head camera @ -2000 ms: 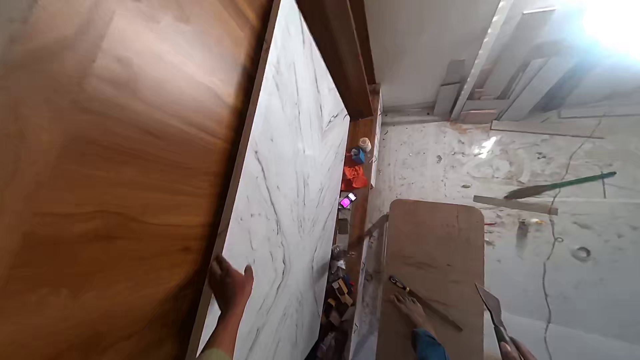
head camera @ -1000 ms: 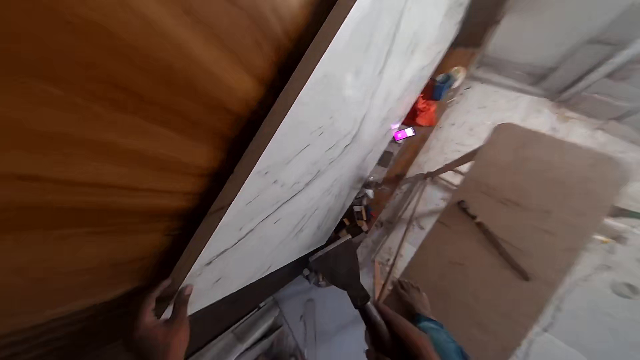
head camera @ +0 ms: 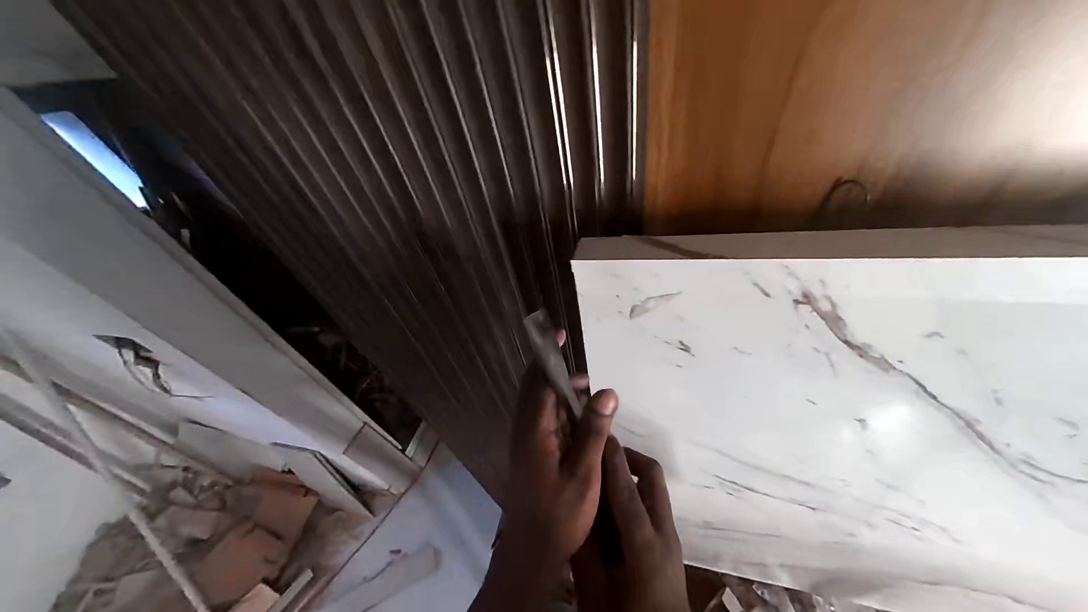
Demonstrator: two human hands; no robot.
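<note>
My left hand (head camera: pixel 557 459) is at the lower middle, its thumb and fingers around a metal-bladed scraper (head camera: pixel 548 350) seen nearly edge-on. My right hand (head camera: pixel 637 518) closes just below it, around the scraper's lower part; the handle is mostly hidden by the fingers. The blade points up and left, in front of dark fluted wall panelling (head camera: pixel 408 255). Close to its right is the left end of a white marble-patterned panel (head camera: pixel 816 408) with a brownish top edge. Whether the blade touches anything cannot be told.
A glossy wood-grain panel (head camera: pixel 765 110) rises behind the marble-patterned one, with a dark loop (head camera: pixel 846 195) near its lower edge. At left are a pale wall with a ragged hole (head camera: pixel 140 361), a dark opening, and broken boards and rubble (head camera: pixel 229 544) below. Scraps lie under the marble-patterned panel.
My left hand has let go of the marble-patterned panel's edge and come to the scraper, which my right hand held before. The view has swung strongly towards the panel's end and the fluted panelling.
</note>
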